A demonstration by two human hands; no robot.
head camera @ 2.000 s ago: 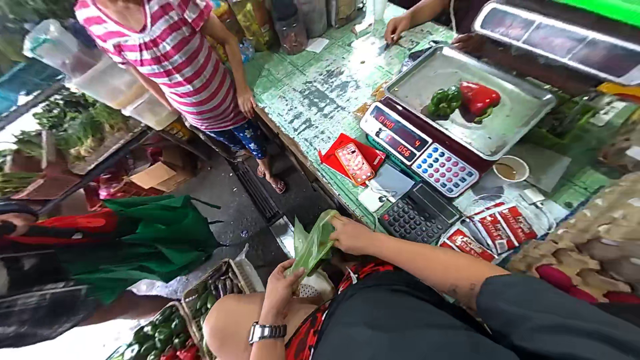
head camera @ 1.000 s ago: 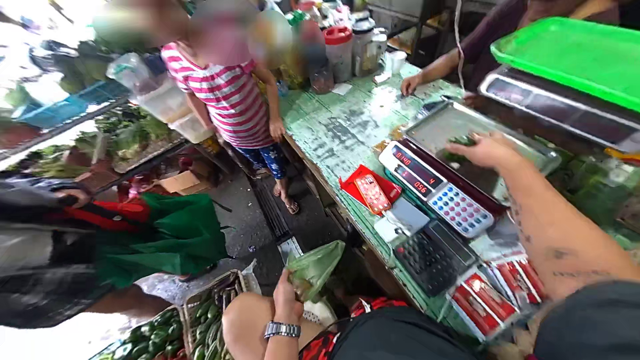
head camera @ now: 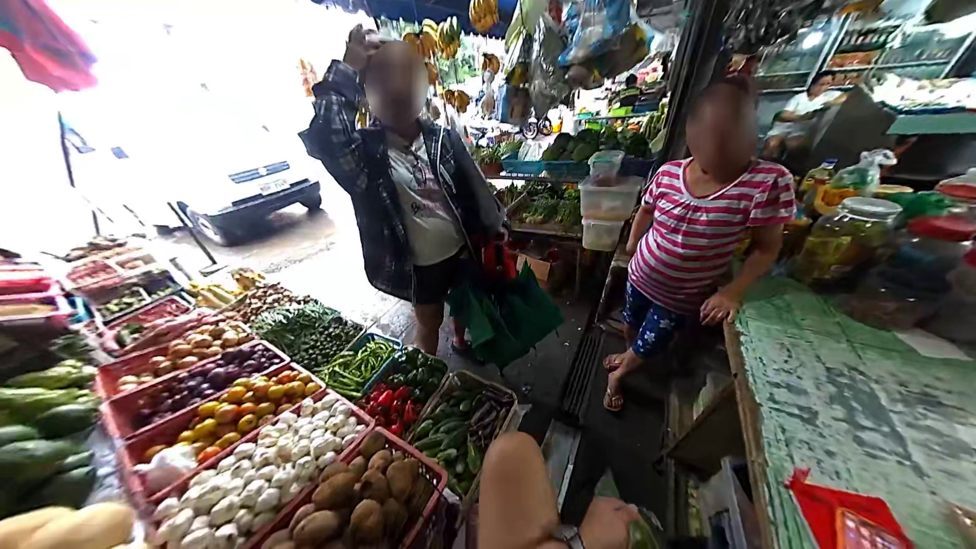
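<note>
My left hand (head camera: 608,523), with a metal watch on its wrist, is at the bottom edge, right of my bare knee (head camera: 518,488). Its fingers are closed around a green translucent plastic bag (head camera: 646,526), mostly cut off by the frame; what is inside cannot be made out. My right hand is out of view. Right of the bag stands a worn green tabletop (head camera: 831,366), on which lie a red packet or cloth (head camera: 846,507) and an orange-red object (head camera: 865,530) at the lower edge.
Crates of garlic (head camera: 252,473), brown root crops (head camera: 366,496), tomatoes (head camera: 236,412) and cucumbers (head camera: 450,438) fill the lower left. A person in a striped shirt (head camera: 705,221) touches the table's edge. Another person (head camera: 427,206) stands by the crates with a green bag (head camera: 507,313). Jars (head camera: 846,236) stand on the table.
The view has swung up and left, away from the scale. My right hand, on the bag and then over the metal tray earlier, is out of view. The person with the green bag has raised a hand.
</note>
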